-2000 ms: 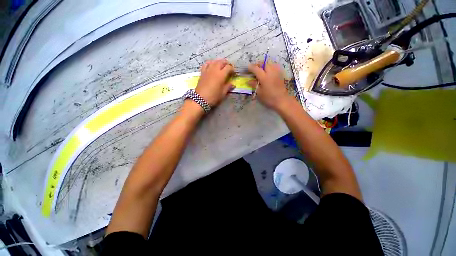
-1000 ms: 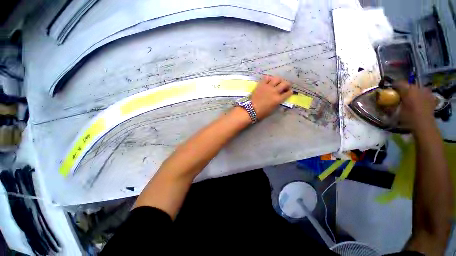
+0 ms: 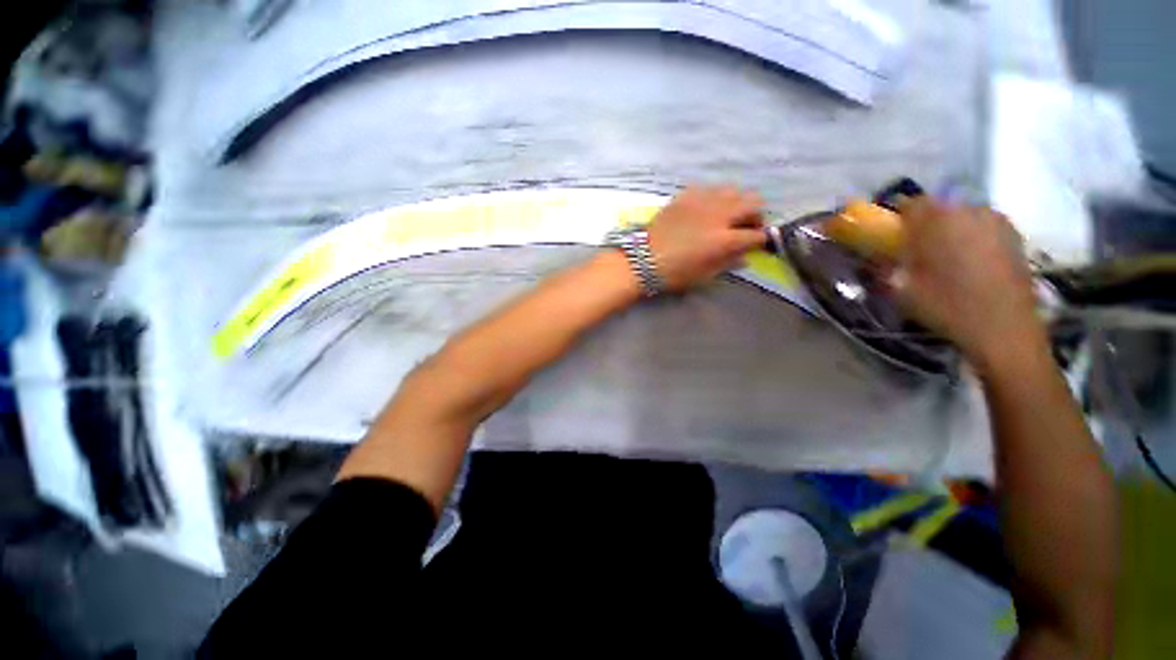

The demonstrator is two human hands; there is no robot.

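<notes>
A white waistband piece [image 3: 516, 215] lies in a curve on the table with the yellow template [image 3: 277, 291] on it. My left hand [image 3: 700, 236] presses down on the band and template near their right end, fingers close to the iron's tip. My right hand [image 3: 961, 277] grips the tan handle of the steam iron [image 3: 851, 290]. The iron's pointed tip faces left, over the right end of the band, and hides part of it. The picture is blurred; whether the sole touches the band I cannot tell.
Wide curved bands [image 3: 555, 29] lie along the far side of the pale table [image 3: 580, 374]. The scorched white cloth [image 3: 1051, 161] is at the right end. Dark fabric bands [image 3: 114, 426] lie at the left. A round white object [image 3: 771, 557] is below the table. Hoses run right from the iron.
My right hand has left the template, taken hold of the iron and brought it left from its rest to the band's right end. My left hand stays on the band. The view has shifted.
</notes>
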